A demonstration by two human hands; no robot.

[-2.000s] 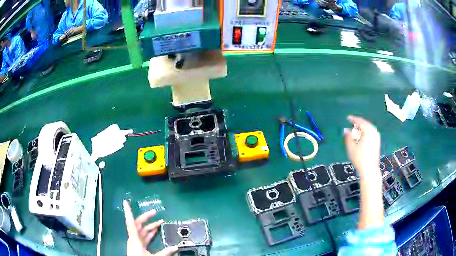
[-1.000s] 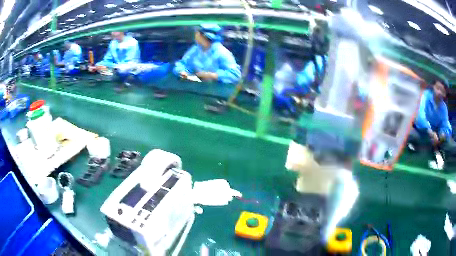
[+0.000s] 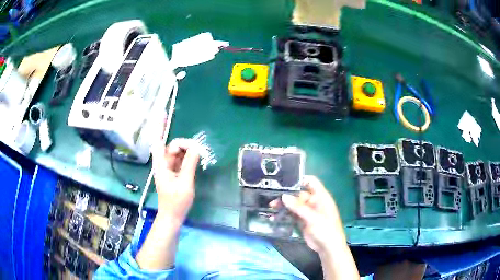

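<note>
A black-grey housing [image 3: 271, 164] is right in front of me, its broad section with the central hole facing away from me. My right hand [image 3: 310, 210] is at its right side, with fingers over the narrow section, which they partly hide. My left hand [image 3: 178, 169] is left of the housing, thumb and fingers bent together beside clear shiny film pieces [image 3: 204, 150]. Whether the fingertips pinch a piece cannot be told.
A white tape dispenser [image 3: 123, 93] stands left. The press fixture [image 3: 310, 79] holds another housing between yellow button boxes [image 3: 248, 80] [image 3: 367, 94]. Side cutters [image 3: 399, 90], a tape ring [image 3: 414, 114] and a row of housings [image 3: 375, 158] are right. Blue bins [image 3: 24, 191] stand lower left.
The view swung left and came back down. Compared with the earliest frame, my right hand has moved from near the cutters to the front housing, and my left hand has moved from beside it towards the film pieces.
</note>
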